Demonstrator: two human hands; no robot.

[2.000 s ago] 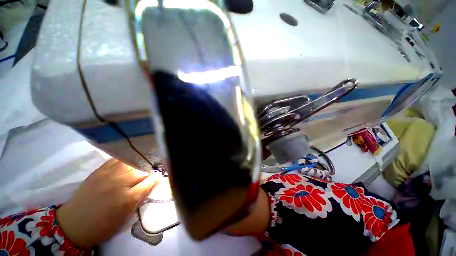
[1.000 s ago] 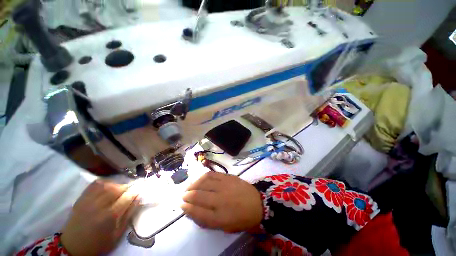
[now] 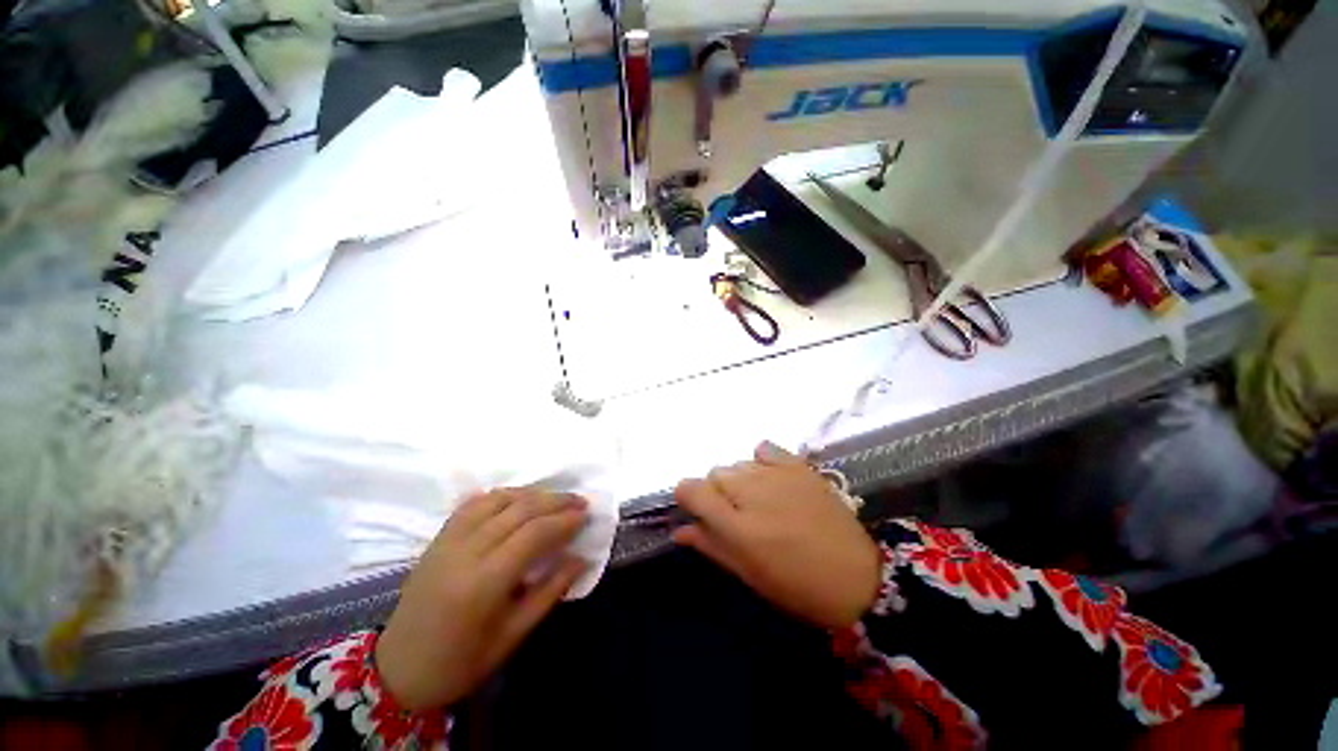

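Observation:
My left hand (image 3: 484, 594) is at the table's front edge with its fingers on a white fabric piece (image 3: 594, 543), gripping its end. The rest of the cloth lies crumpled on the table to the left. My right hand (image 3: 785, 536) is just to the right, fingers curled around a slim dark tool (image 3: 646, 518) pointing at the fabric; its handle is mostly hidden by the hand. The sewing machine (image 3: 939, 140) stands behind, its presser foot (image 3: 631, 228) under the bright lamp, away from both hands.
Thread snips (image 3: 746, 308), a black phone (image 3: 792, 235) and large shears (image 3: 932, 286) lie under the machine arm. A white tape (image 3: 1027, 191) hangs over the control panel. Small spools (image 3: 1137, 276) are at the right. White cut pieces (image 3: 345, 191) and a frilly heap (image 3: 110, 484) lie left.
The view has moved back from the machine head. Both hands have left the needle area for the table's front edge. The blue-handled tool is gone from beside the shears.

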